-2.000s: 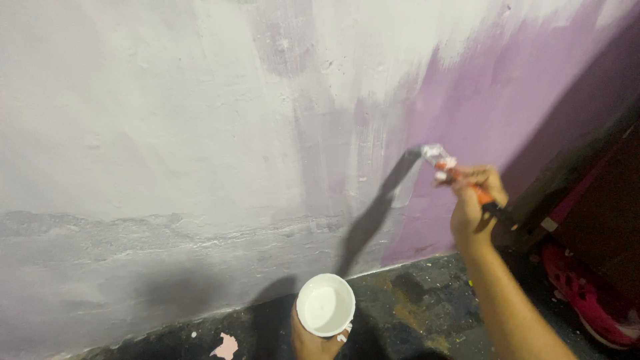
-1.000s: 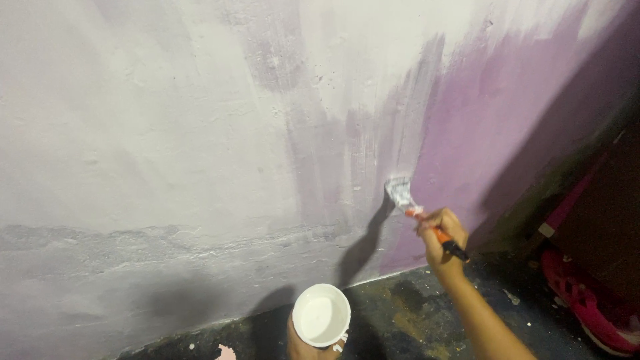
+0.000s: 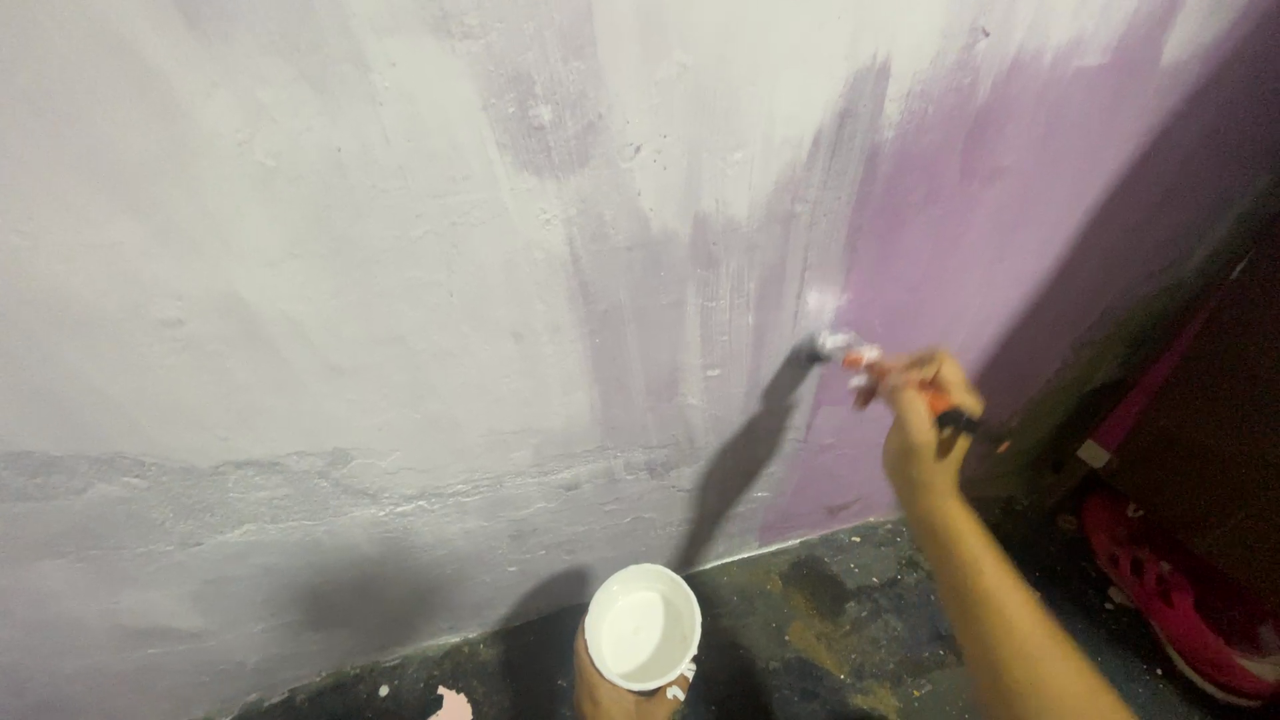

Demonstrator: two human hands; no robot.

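My right hand [image 3: 925, 415] grips a paintbrush [image 3: 862, 362] by its orange and black handle. White paint coats the bristles, which are at the wall [image 3: 400, 300] near the border between white strokes and bare purple; blur hides whether they touch it. At the bottom centre my left hand [image 3: 610, 695] holds a white cup [image 3: 643, 627] with white paint inside, its mouth facing up. White smears mark the fingers of that hand. Streaky, thin white covers the left and middle of the wall, while the right part is purple.
The dark, paint-spotted floor [image 3: 820, 610] meets the wall along a slanting edge. A red shoe [image 3: 1170, 600] lies at the lower right beside a dark brown piece of furniture [image 3: 1200, 430]. A pale pink scrap [image 3: 453, 704] is on the floor near the bottom left.
The brush went down and left to the wall between two and one seconds ago, then up and slightly right. More pale streaks show at the purple border. My left hand keeps the cup low.
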